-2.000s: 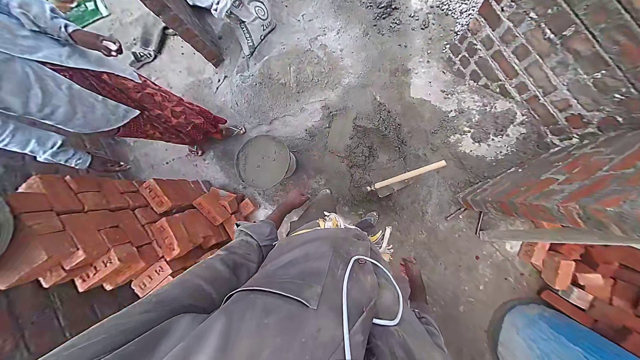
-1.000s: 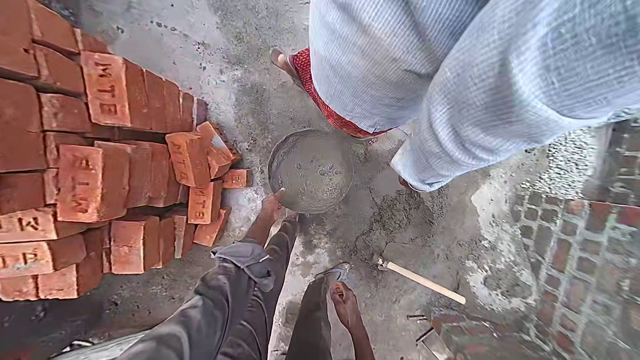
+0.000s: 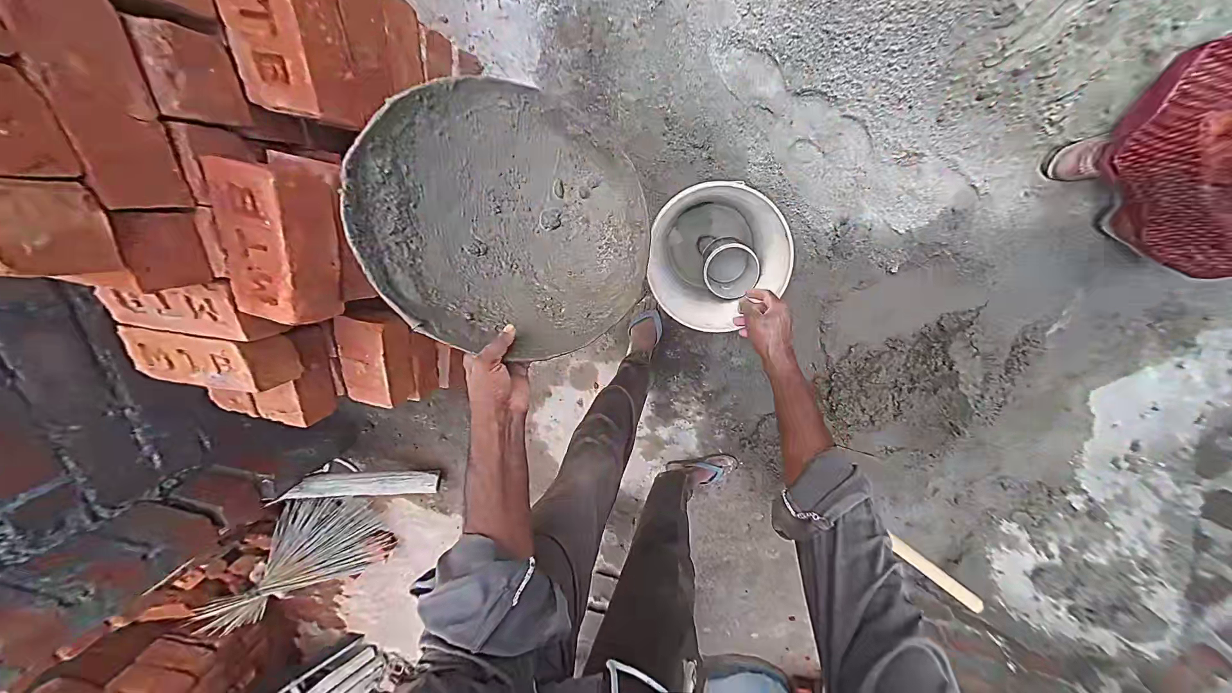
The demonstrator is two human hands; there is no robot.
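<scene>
A broad round pan coated with wet grey mortar (image 3: 500, 217) is tilted beside the brick stack, and my left hand (image 3: 498, 385) grips its near rim with the thumb on top. To its right stands a pale bucket (image 3: 674, 284) with grey liquid inside. A small round cup or mug (image 3: 731, 268) is in the bucket's mouth. My right hand (image 3: 767, 325) is at the bucket's near right edge, its fingers closed at the cup's rim or handle; which of these they hold is hard to tell.
Stacked red bricks (image 3: 274, 231) rise at the left, next to the pan. A bundle of thin sticks (image 3: 289, 558) lies at lower left near a pale board (image 3: 361, 484). A wooden handle (image 3: 934, 573) lies by my right sleeve. Another person's foot (image 3: 1076, 161) and red garment (image 3: 1169, 164) are at right.
The pan, earlier on the ground, is now tilted in my left hand. My right hand has moved from beside my leg to the bucket. The other person has moved away from the pan. The view has shifted.
</scene>
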